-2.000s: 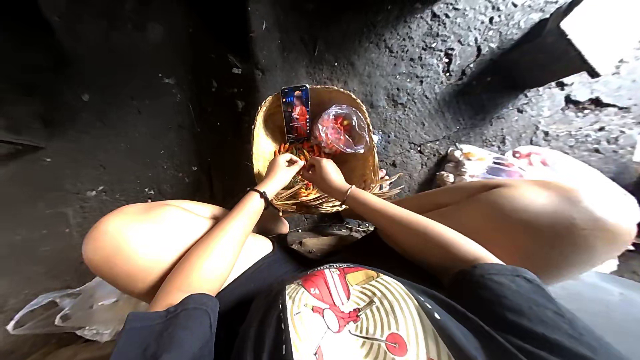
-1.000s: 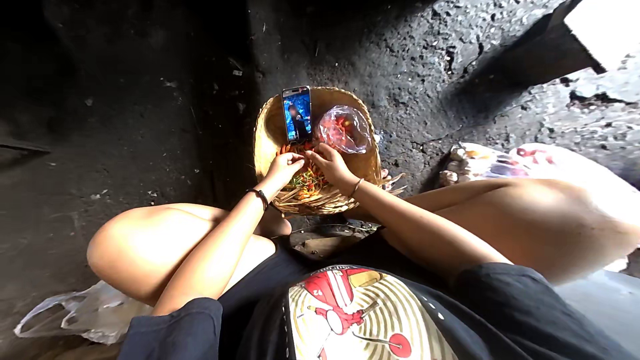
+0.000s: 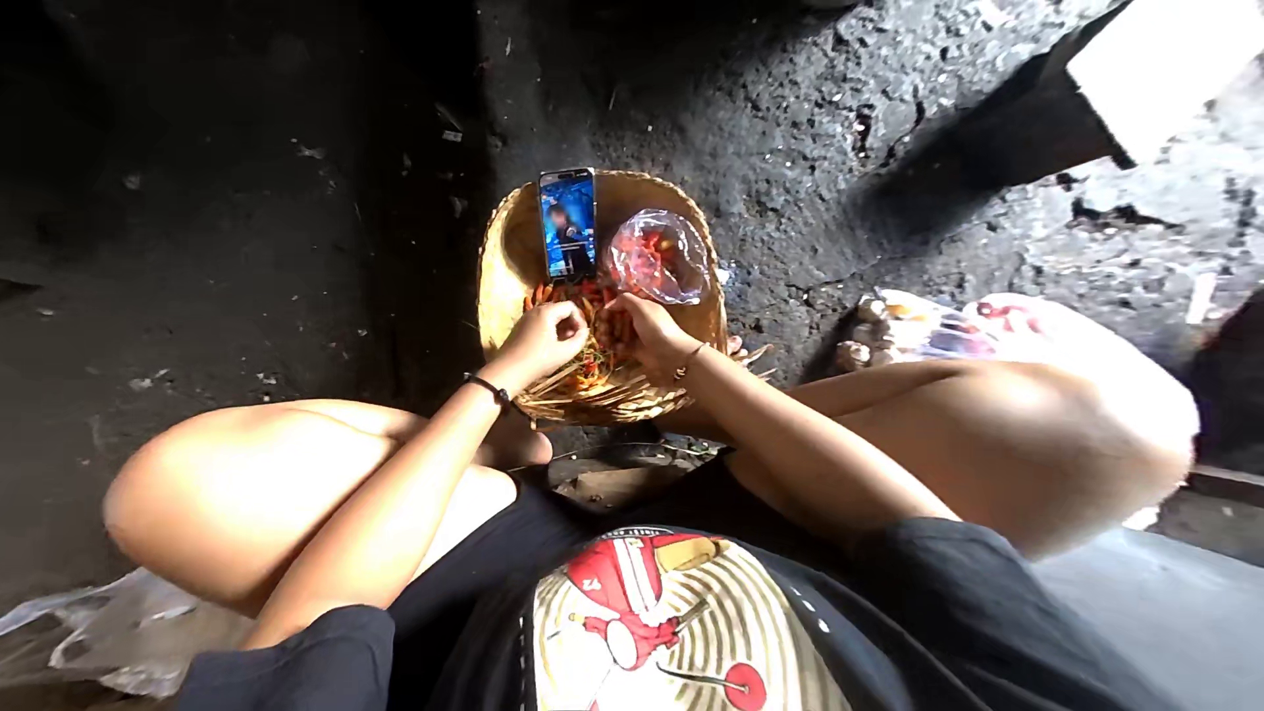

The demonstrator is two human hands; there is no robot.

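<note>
A woven basket (image 3: pixel 502 237) with a frayed near edge stands between my legs. Red and orange chili peppers (image 3: pixel 591 367) lie in its near part. Over the peppers, my left hand (image 3: pixel 545 338) has its thumb and fingertips curled together; whether something small is between them cannot be told. My right hand (image 3: pixel 647 331) is a little to the right, its fingers bent down at the peppers, their tips partly hidden. A lit smartphone (image 3: pixel 568 225) leans at the far side of the basket. Beside it sits a clear plastic bag (image 3: pixel 660 257) with red peppers inside.
My bent knees flank the basket on a dark, rough floor (image 3: pixel 790 188). Past my right leg lie a plastic bag (image 3: pixel 943 331) and pale bulbs that look like garlic (image 3: pixel 857 354). Another clear plastic bag (image 3: pixel 128 632) lies at lower left. A pale-topped block (image 3: pixel 1155 79) stands at upper right.
My hands, close together one second ago, are now farther apart over the peppers. The picture on the phone's screen has changed.
</note>
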